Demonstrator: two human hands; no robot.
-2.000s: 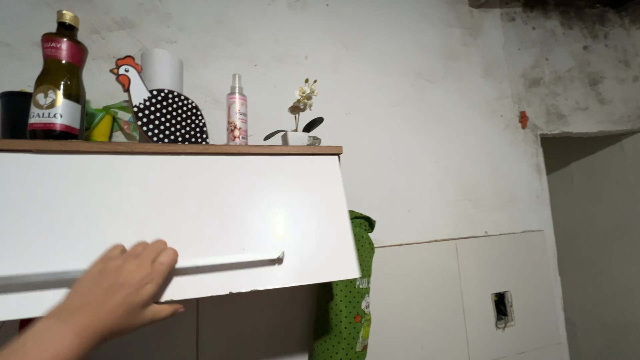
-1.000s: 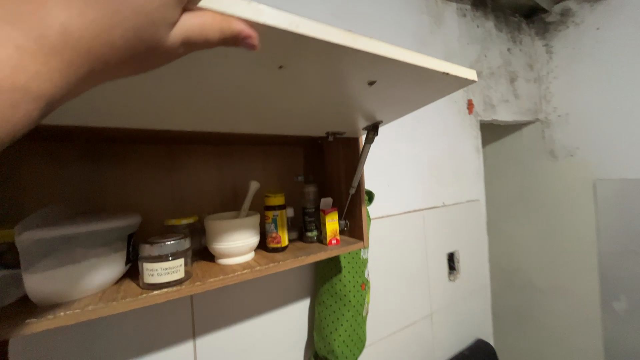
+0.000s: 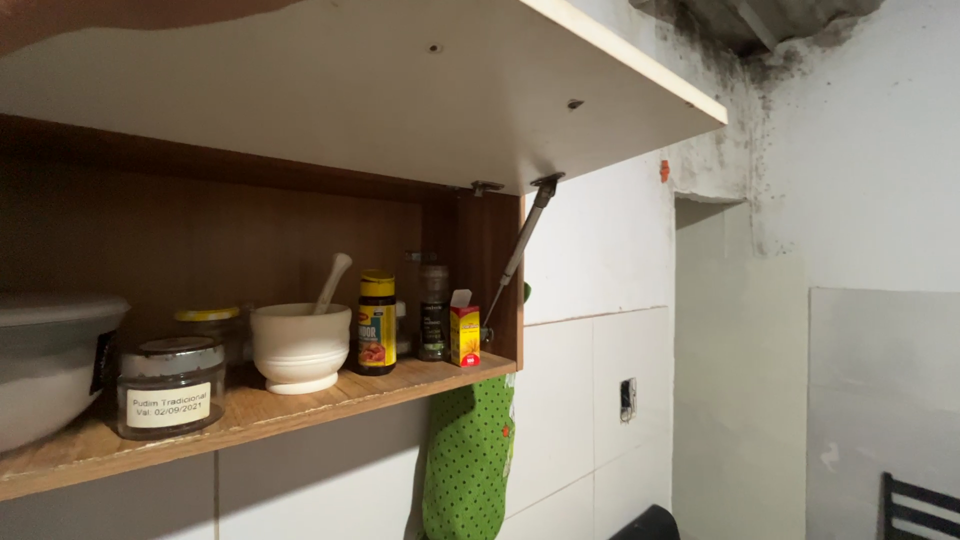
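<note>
Only a strip of my left hand and wrist (image 3: 112, 16) shows at the top left, against the raised white flap door (image 3: 360, 97) of a wall cabinet; the fingers are cut off by the frame. My right hand is out of view. Below the door, the wooden shelf (image 3: 247, 427) bears a lidded plastic tub (image 3: 45, 367), a labelled glass jar (image 3: 171, 386), a white mortar (image 3: 301, 349) with its pestle (image 3: 332, 283), a yellow-capped seasoning bottle (image 3: 376, 322), a spice grinder (image 3: 434, 315) and a small yellow and red box (image 3: 465, 334) with its top flap up.
A gas strut (image 3: 519, 247) joins the door to the cabinet's right side. Green dotted cloth (image 3: 469, 457) hangs beneath the shelf's right end. An open wall box (image 3: 628, 399) is in the tiled wall. A dark chair back (image 3: 919, 506) stands at lower right.
The cabinet door has swung from lowered to raised, exposing the shelf. My left hand, earlier on the door's handle, has moved up and mostly out of the frame.
</note>
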